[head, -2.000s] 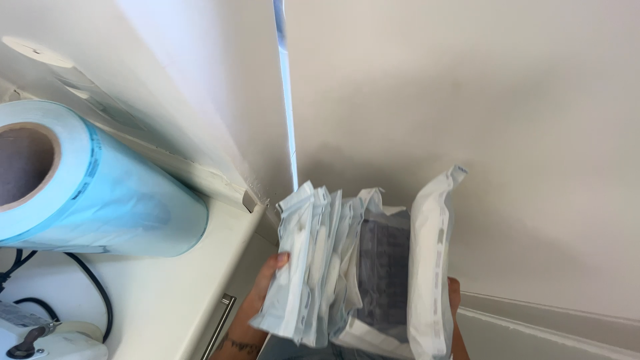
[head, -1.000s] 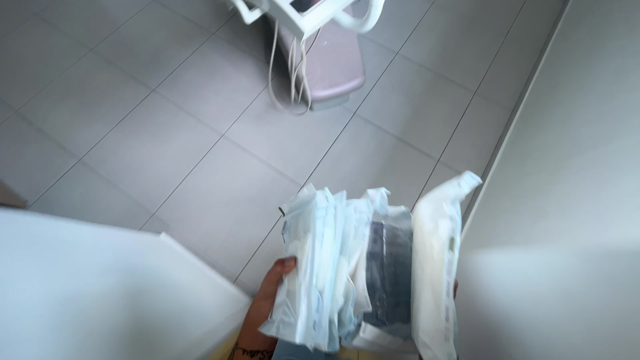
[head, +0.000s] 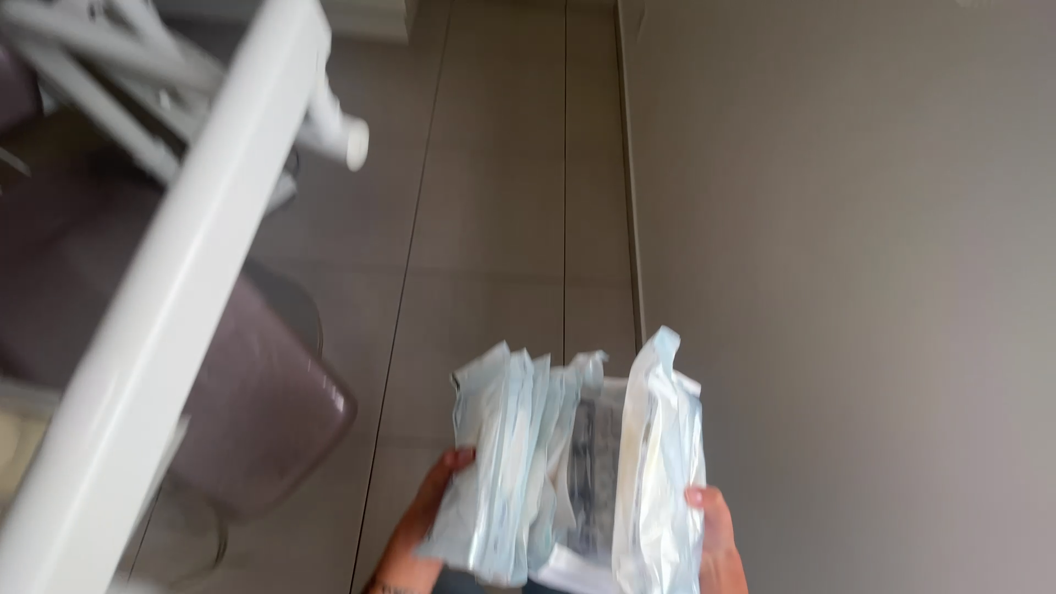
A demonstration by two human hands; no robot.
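A row of several sealed, pale blue and white pouches [head: 503,462] stands on edge between my hands at the lower middle of the head view. My left hand [head: 425,516] grips the row's left end, its thumb against the outermost pouch. At the other end my right hand [head: 716,532] presses on a thick white pouch [head: 656,470]. Between the two groups lies a clear pouch with something dark inside [head: 596,470]; what it is cannot be told. The undersides of the pouches and most of my fingers are hidden.
A white metal arm [head: 177,264] crosses the left side, above a mauve, rounded equipment base [head: 264,404] with a cable beside it. Along the right runs a plain wall [head: 841,247]. Grey tiled floor [head: 487,206] stretches ahead between them.
The view has swung from a counter with a blue-tinted roll, over open floor, to a passage beside a wall. Both hands still hold the pouches; the white arm and mauve base now appear larger, at the left.
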